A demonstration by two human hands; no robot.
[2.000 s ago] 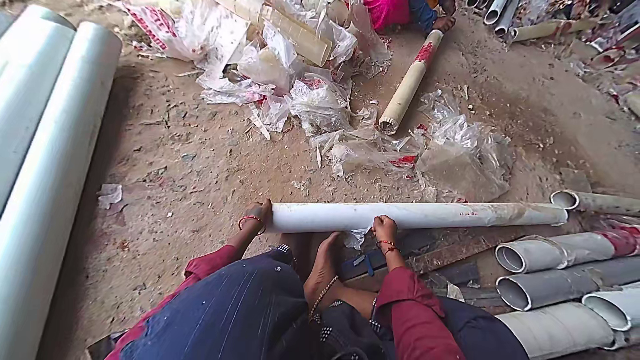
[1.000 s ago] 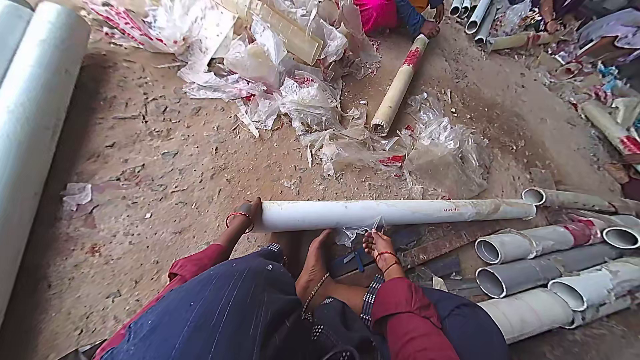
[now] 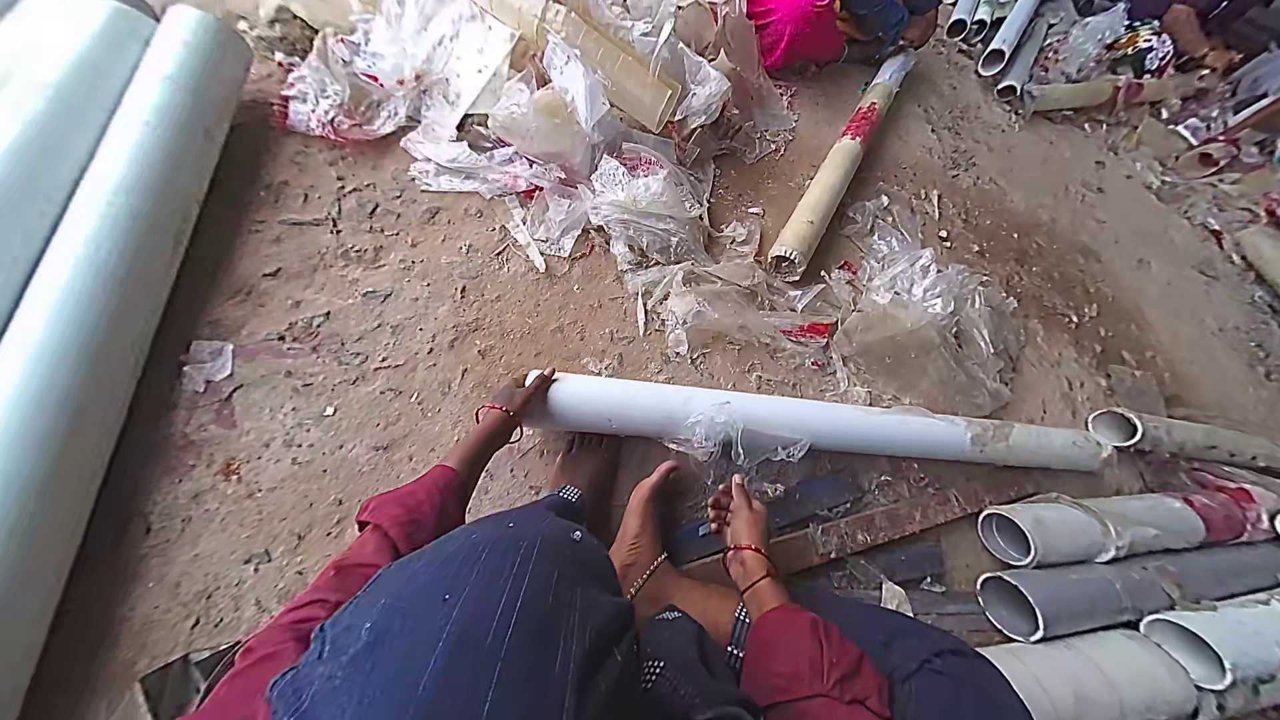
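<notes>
A white plastic pipe (image 3: 640, 405) lies across the ground before my feet, its right part still covered with dull, dirty film. My left hand (image 3: 520, 400) grips the pipe's left end, fingers over the rim. Clear plastic film (image 3: 735, 440) hangs loosely from the near side of the pipe's middle. Just below that film is my right hand (image 3: 738, 510), fingers curled; the film reaches down to the fingertips, but whether they pinch it I cannot tell. My bare foot (image 3: 640, 535) stands between the two hands.
Several pipes (image 3: 1065, 528) lie at the lower right. Large pale pipes (image 3: 140, 300) run along the left. Crumpled plastic film (image 3: 650, 200) is heaped ahead, beside a yellowed pipe (image 3: 830, 190) near another person's hand (image 3: 918, 28). Wooden strips (image 3: 850, 530) lie beside my foot.
My right hand has moved down from the pipe, toward me. Film has come away from the pipe's middle and hangs larger and looser. My left hand stays at the left end.
</notes>
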